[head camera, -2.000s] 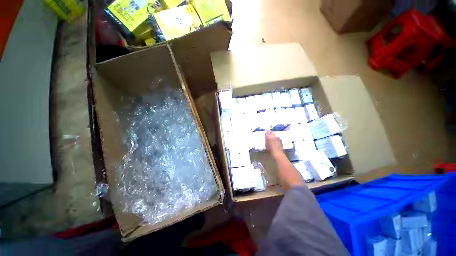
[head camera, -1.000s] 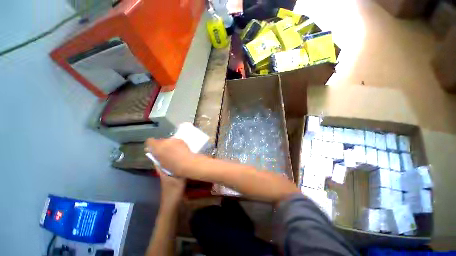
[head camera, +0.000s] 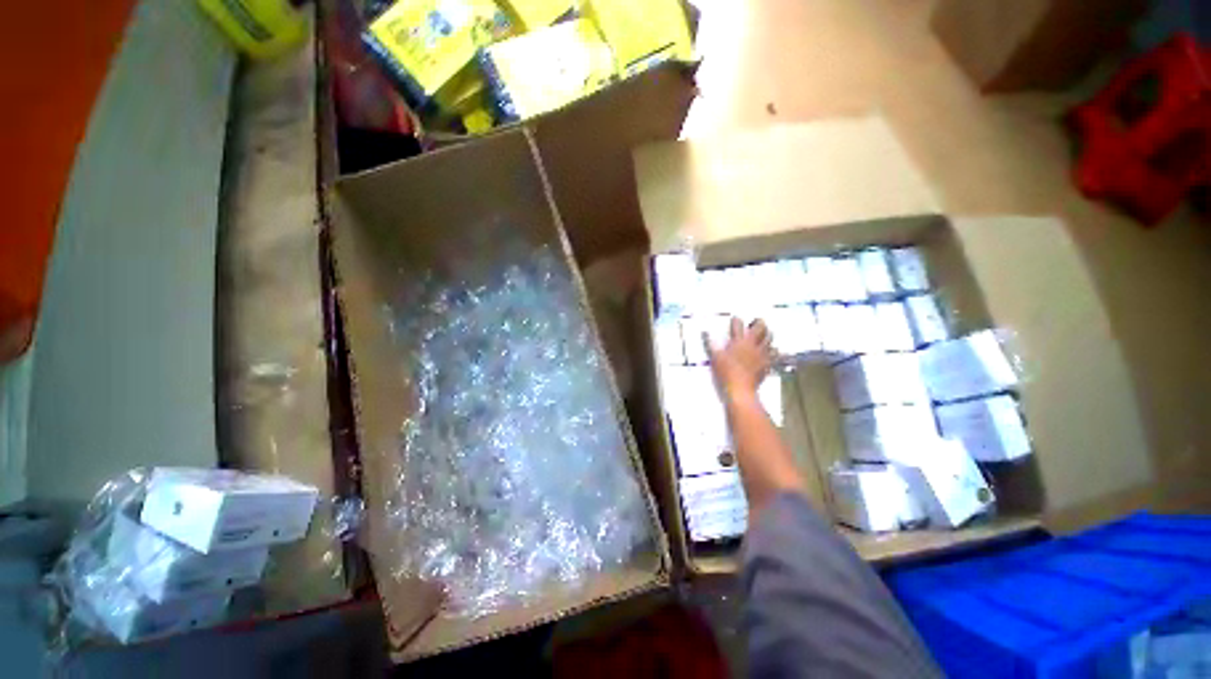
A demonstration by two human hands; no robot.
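My right hand [head camera: 744, 356] reaches into an open brown carton of white boxes [head camera: 870, 378]. Its fingers are apart and lie over the boxes at the left of the carton; whether they touch one is not clear. A stack of several white boxes [head camera: 229, 509] in loose clear film [head camera: 100, 537] shows at the lower left. My left hand is not in view. Whether anything holds the stack from below is hidden.
A long carton of crumpled clear film [head camera: 511, 438] stands left of the box carton. Yellow packs [head camera: 551, 66] lie behind it. A wooden bench edge [head camera: 272, 332] runs along the left. A blue crate [head camera: 1062, 597] is at lower right, a red stool [head camera: 1149, 126] at upper right.
The view has swung from the orange machine back to the cartons. My right hand has left the white boxes near the bench and reached into the carton. My left arm has gone out of view.
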